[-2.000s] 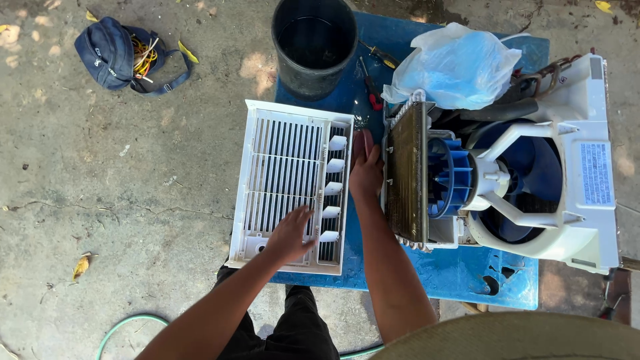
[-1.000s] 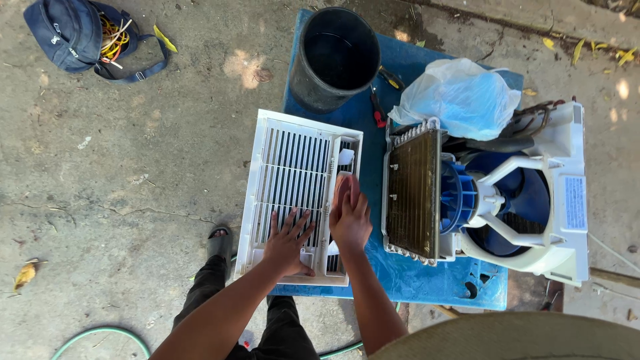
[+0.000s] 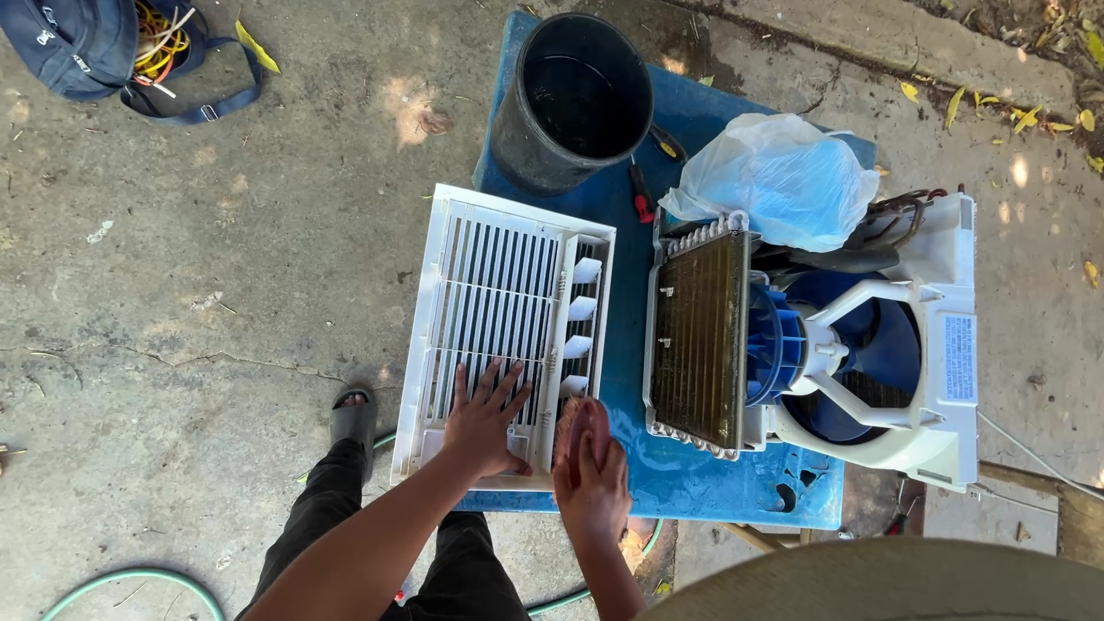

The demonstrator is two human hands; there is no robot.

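A white plastic air conditioner front grille [image 3: 500,293] lies at the left edge of the blue table [image 3: 634,345]. Spread flat on its lower slats is my left hand [image 3: 485,423], fingers apart and holding nothing. My right hand [image 3: 593,492] grips a scrub brush with a reddish back [image 3: 589,429], its bristles against the grille's lower right part beside the white louvre vanes [image 3: 578,347]. To the right stands the opened air conditioner unit, with its finned coil [image 3: 700,341], blue blower wheel [image 3: 768,345] and white fan housing [image 3: 936,423].
A black bucket [image 3: 535,138] holding dark liquid stands at the table's upper left. Near it lie a red-handled tool [image 3: 640,194] and a yellow-black handle [image 3: 668,144]. A plastic bag [image 3: 776,181] rests against the unit. A blue bag [image 3: 78,52] and green hose [image 3: 138,573] are on the concrete.
My right hand has brought the brush from the gap between grille and coil onto the grille's vane section, then down toward its lower edge. My left hand stays on the slats.
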